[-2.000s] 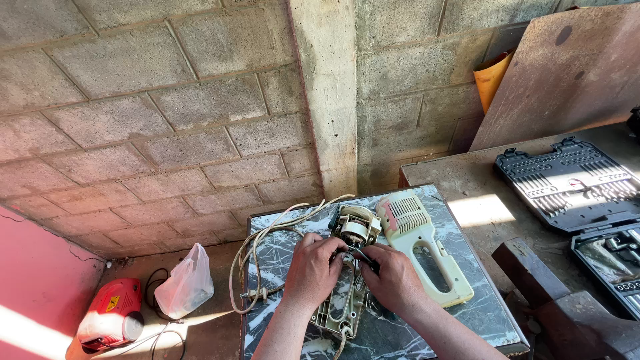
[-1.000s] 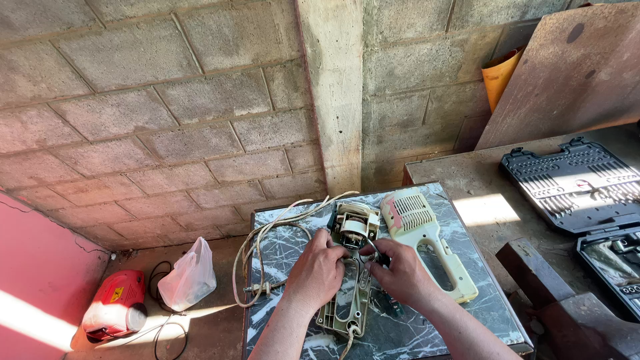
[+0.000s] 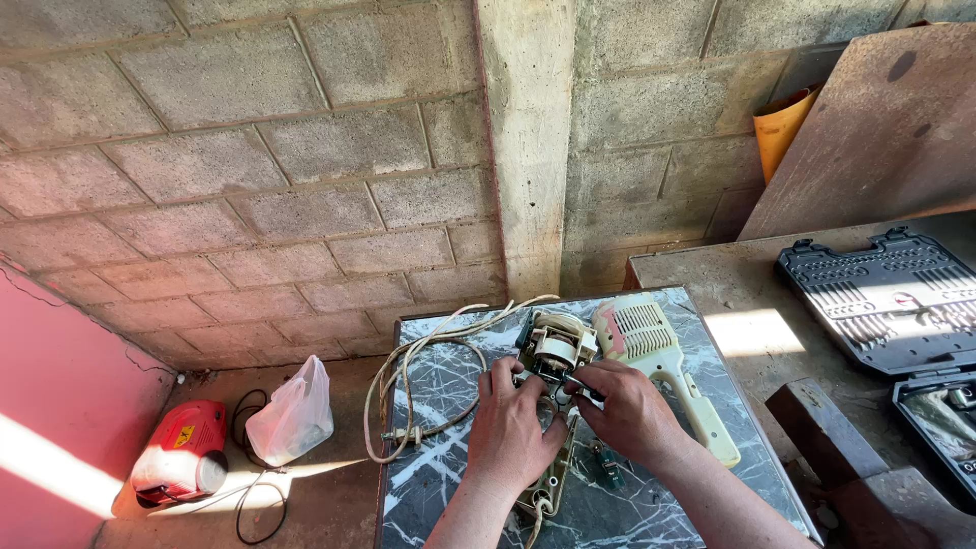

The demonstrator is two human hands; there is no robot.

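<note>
An opened electric appliance (image 3: 560, 352), with its motor and wiring exposed, lies on a marble-patterned tabletop (image 3: 457, 488). My left hand (image 3: 512, 423) rests on the near side of the motor, fingers curled on the housing. My right hand (image 3: 629, 404) holds a thin dark tool (image 3: 585, 387), its tip at the parts just below the motor; its exact kind cannot be told. Right of the motor lies the detached cream plastic housing half (image 3: 671, 358) with vents and a handle opening. A small dark green part (image 3: 608, 465) sits below my right hand.
A beige power cord (image 3: 408, 374) with its plug loops at the tabletop's left. On the floor are a red machine (image 3: 183, 450) and a white plastic bag (image 3: 293, 415). A socket set case (image 3: 892, 297) lies open on the right bench, near a rusty steel beam (image 3: 827, 435). A block wall stands behind.
My hands remain at the motor's near side. The small green part, largely hidden under my right hand earlier, shows more plainly now.
</note>
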